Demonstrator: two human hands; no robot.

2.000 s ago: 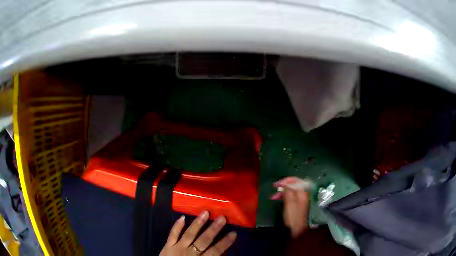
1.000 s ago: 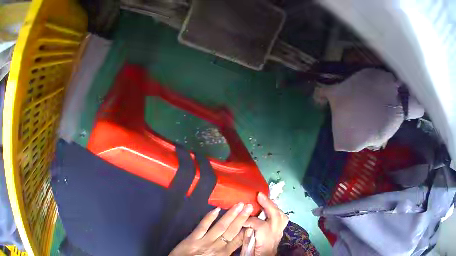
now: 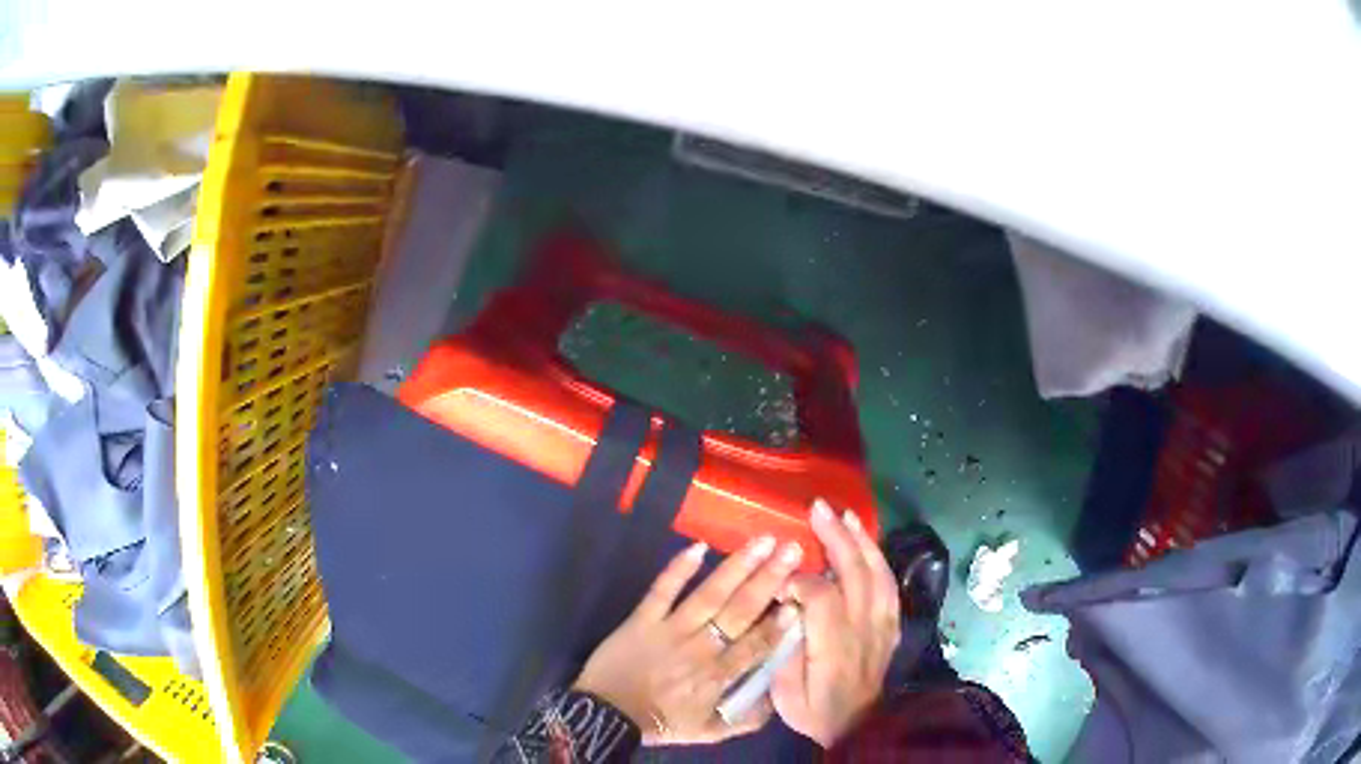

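Observation:
A red-orange plastic stool (image 3: 523, 423) with an open frame stands on the floor. Dark navy cloth (image 3: 433, 560) covers its near side, and two black straps (image 3: 612, 460) cross its edge. My left hand (image 3: 687, 642), with a ring, lies flat over the cloth and the stool's near right corner, fingers spread. My right hand (image 3: 843, 620) is beside it, fingers extended on the same corner. A small pale strip-like piece (image 3: 764, 672) shows between the hands, against my right thumb; its lower end is partly hidden and I cannot tell what it is.
A yellow slotted crate (image 3: 276, 373) stands at left, with grey and white cloth pieces (image 3: 112, 433) beyond it. The white table edge (image 3: 672, 67) spans the top. Grey-blue cloth (image 3: 1224, 612) hangs at right near a red crate (image 3: 1179, 478). White scraps (image 3: 990, 573) lie on the green floor.
My right hand has moved from the floor side to the stool's corner beside my left hand. The view has shifted, so the stool and hands sit further right and the cloth pieces at left now show.

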